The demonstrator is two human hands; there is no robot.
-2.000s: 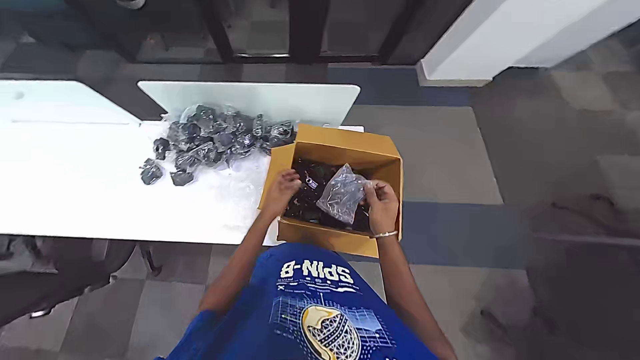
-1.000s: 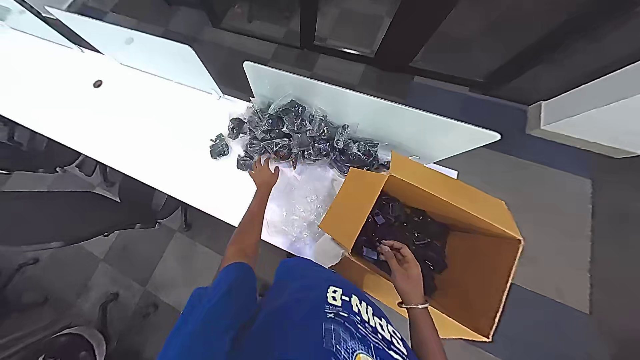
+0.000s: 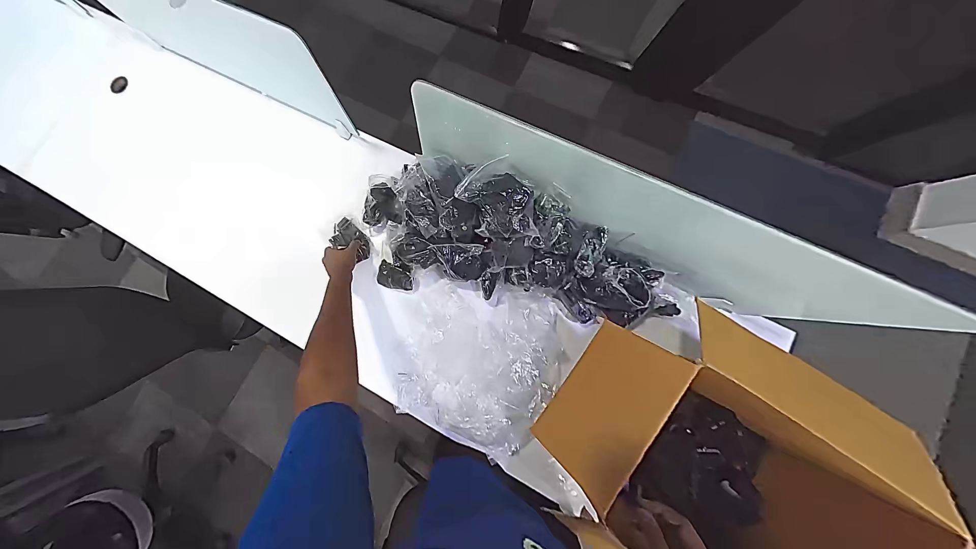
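Observation:
My left hand [image 3: 343,258] grips a black item in clear plastic [image 3: 350,235] at the left end of a pile of similar plastic-wrapped black items [image 3: 488,221] on the white table. My right hand [image 3: 656,524] is at the near left side of the open cardboard box [image 3: 831,488], beside black items [image 3: 705,457] inside it; the frame's bottom edge cuts it off, and whether it holds anything cannot be told. Crumpled clear plastic bags [image 3: 480,358] lie between the pile and the box.
A frosted divider panel [image 3: 648,206] stands behind the pile, with another panel [image 3: 252,57] farther left. The white table [image 3: 191,168] runs to the upper left. Dark chairs [image 3: 99,343] stand along its near side.
Since one second ago, my left hand has moved to the pile's left end and closed on a wrapped item. Two seconds ago both hands were at the box with a clear bag. The view has shifted left.

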